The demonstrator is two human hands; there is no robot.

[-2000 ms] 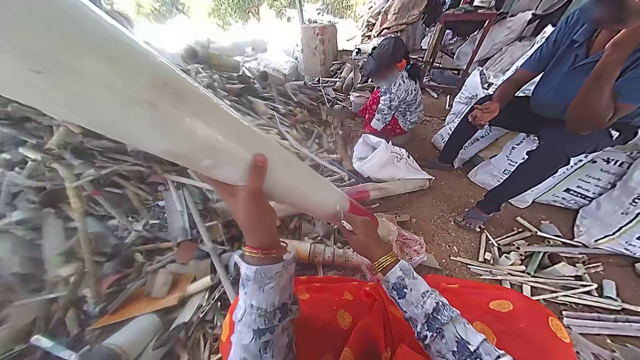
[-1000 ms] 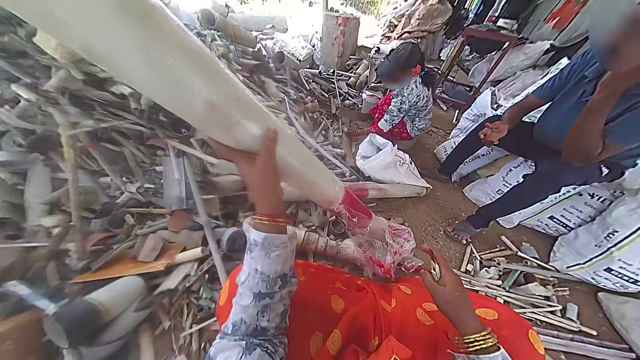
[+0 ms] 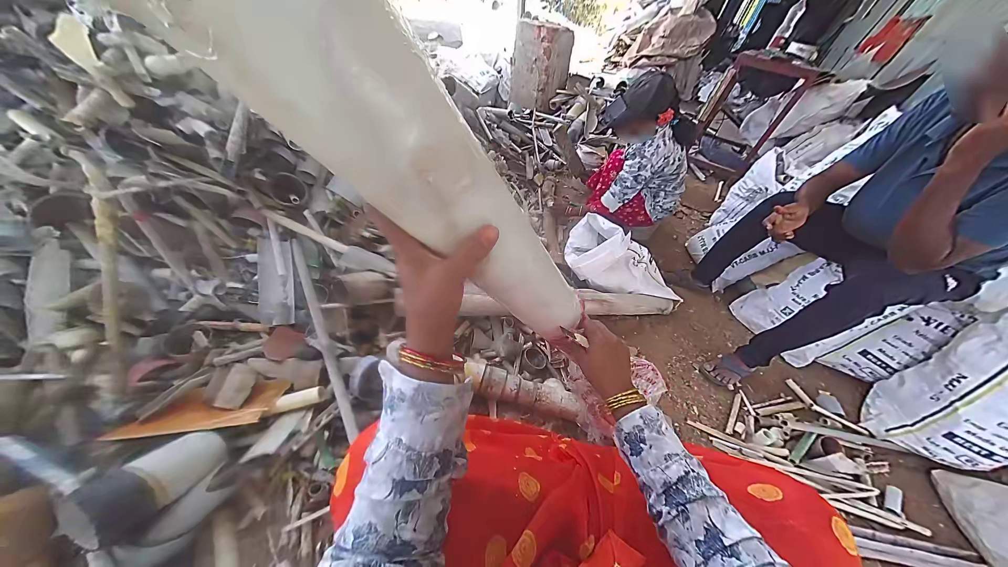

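Observation:
A long, wide off-white plastic pipe (image 3: 394, 134) slants from the upper left down to the centre of the view. My left hand (image 3: 433, 276) grips its underside, with the thumb up along the near side. At the pipe's lower end, my right hand (image 3: 598, 354) has its fingers closed on the rim, where some red shows. Crumpled clear and pink plastic film (image 3: 591, 402) hangs beneath and beside my right hand. Whether the film is still attached to the pipe, I cannot tell.
Scrap pipes (image 3: 299, 189) are heaped on the left. A person (image 3: 646, 173) squats ahead by a white sack (image 3: 614, 260). Another person (image 3: 929, 189) sits at right on filled sacks (image 3: 929, 394). Thin pipe pieces (image 3: 843, 472) lie at lower right, and a red-brown stand (image 3: 772, 71) is behind.
My right hand, lower and apart from the pipe a second ago, is now at its end. The red film that covered the pipe's lower end has mostly come away from it.

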